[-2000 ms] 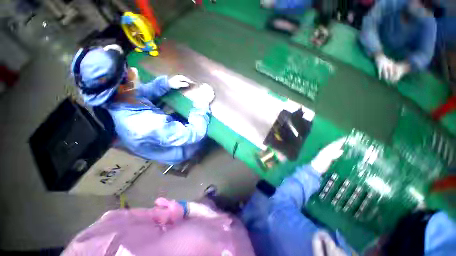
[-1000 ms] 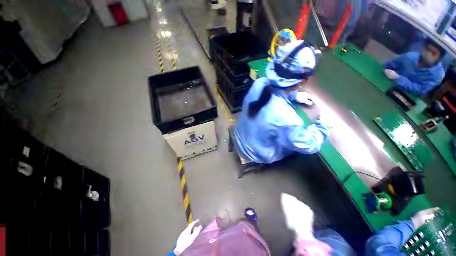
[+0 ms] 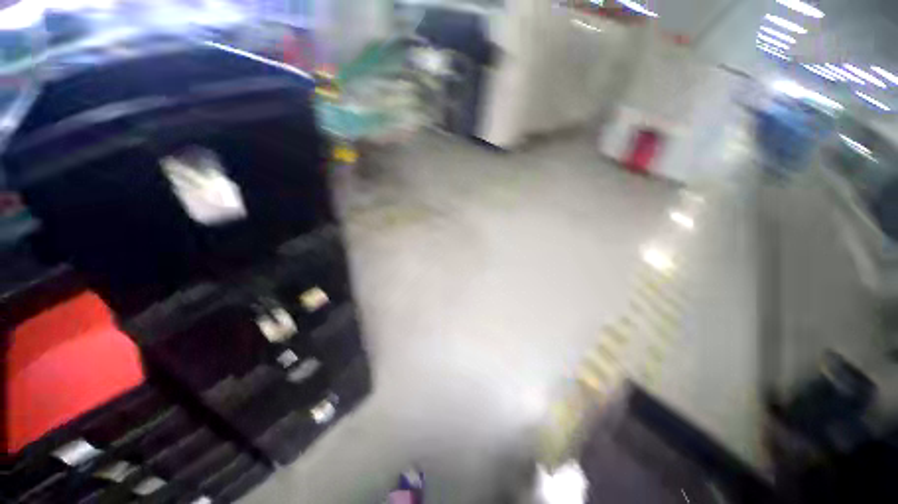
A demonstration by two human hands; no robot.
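The view is strongly blurred. Stacked black bins fill the left side, with pale labels on their faces. A flat red sheet shows in an opening among them at the far left. A bright white patch at the bottom edge looks like my right hand in a white glove, cut off and too blurred to show its fingers or any hold. My left hand is not in view.
A grey floor runs up the middle, with blurred yellow-black tape on it. A black open bin stands at the bottom right. A pale cabinet or wall with a red patch is at the back. My shoe shows at the bottom.
The view has swung left, away from the green bench and the seated workers. The stacked black bins are now much nearer and larger. My left hand has left the picture.
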